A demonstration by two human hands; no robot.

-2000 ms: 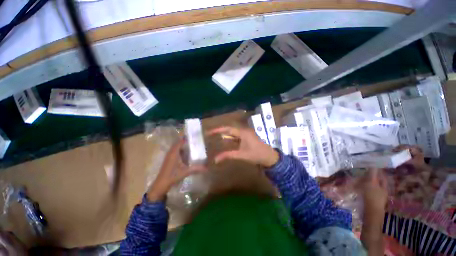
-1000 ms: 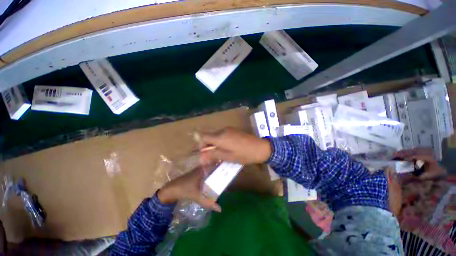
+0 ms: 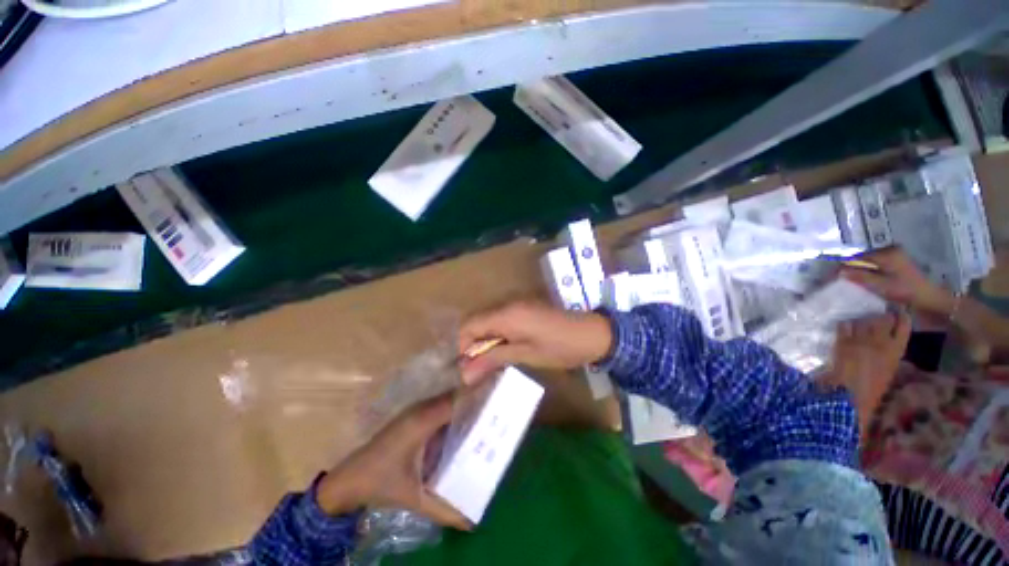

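Observation:
A white retail box (image 3: 487, 444) is tilted in front of me, low in the middle of the view. My left hand (image 3: 393, 464) is closed around its left side. My right hand (image 3: 531, 338) is at the box's upper end, fingertips pinched together at its edge; a ring shows on a finger. Whether the fingertips hold a flap or film is hidden. Clear plastic bags (image 3: 415, 381) lie crinkled on the brown cardboard (image 3: 277, 442) behind and beside my left hand.
A dark green belt (image 3: 310, 182) carries several white boxes. A grey metal brace (image 3: 775, 122) slants at upper right. White boxes (image 3: 692, 276) crowd the right side, where another person's hands (image 3: 874, 343) handle clear film. Dark bagged items (image 3: 69, 481) lie far left.
My left hand has tilted the box and brought it closer. My right hand has come to its upper end. Belt boxes have shifted left in view. The neighbour's hands have moved up over the boxes.

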